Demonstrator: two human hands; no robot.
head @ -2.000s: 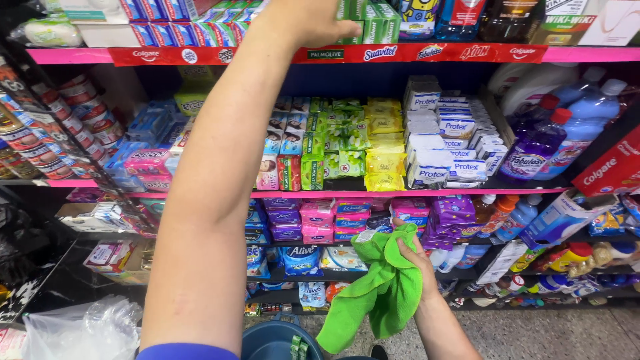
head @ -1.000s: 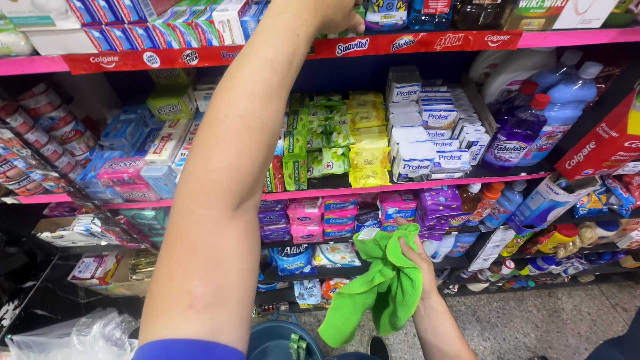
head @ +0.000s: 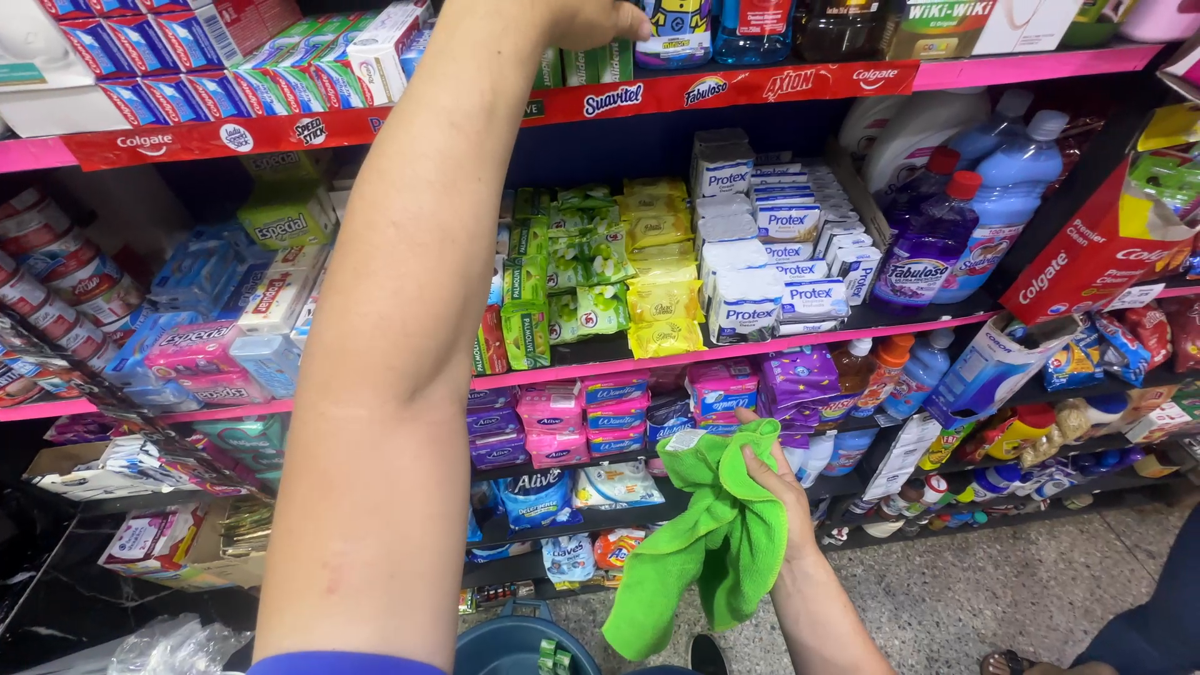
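Note:
My left arm reaches up across the view to the top shelf, where my left hand (head: 591, 22) is partly cut off by the upper edge. Below and beside it stand green and white toothpaste boxes (head: 600, 64); what its fingers touch cannot be seen. My right hand (head: 776, 483) holds a bunched green cloth (head: 703, 539) in front of the lower shelves. Behind the cloth lie pink and blue packs of pads (head: 616, 412). A blue plastic bucket (head: 572, 652) with small green boxes inside stands on the floor below.
The middle shelf holds yellow soap packs (head: 664, 305), white soap boxes (head: 747, 305) and a purple cleaner bottle (head: 928, 248). Stacked cans (head: 75, 253) stand at the left. A red carton (head: 1078, 244) juts out at the right. Another person's sandaled foot (head: 1008, 662) is at lower right.
My left hand has moved a little to the right along the top shelf. My right hand still holds the green cloth. A person's leg and foot have come into view at lower right.

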